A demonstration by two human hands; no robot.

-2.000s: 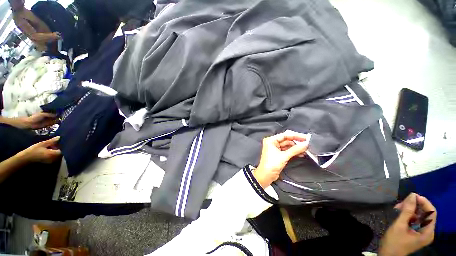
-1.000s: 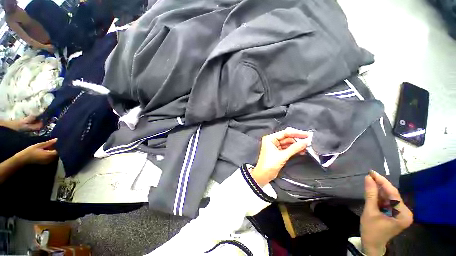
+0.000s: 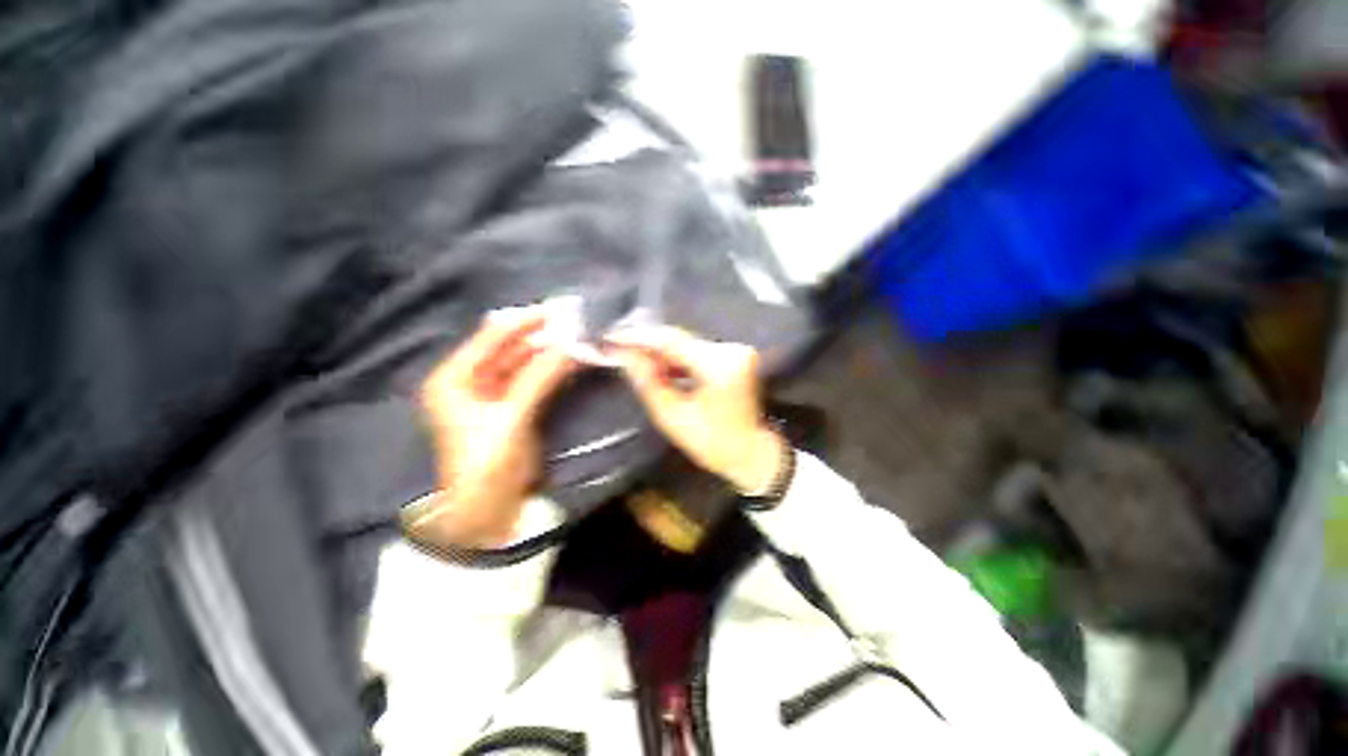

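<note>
The frame is blurred. A grey garment (image 3: 385,222) with white stripes lies heaped on the table at the left and centre. My left hand (image 3: 495,414) pinches the white edge (image 3: 566,322) of a grey flap on the garment. My right hand (image 3: 702,399) is close beside it, its fingertips at the same white edge, nearly touching my left fingertips. The dark tool seen earlier cannot be made out in my right hand. Thread and needle are too small or blurred to see.
A black phone (image 3: 779,126) lies on the white table (image 3: 917,89) beyond my hands. A blue bin (image 3: 1064,207) stands beside the table at the right. Below it are brown and dark heaps and a green bag (image 3: 1013,576), blurred.
The view has swung to the right and blurred. My right hand has moved from the lower right up to the white edge beside my left hand. The other person is out of view.
</note>
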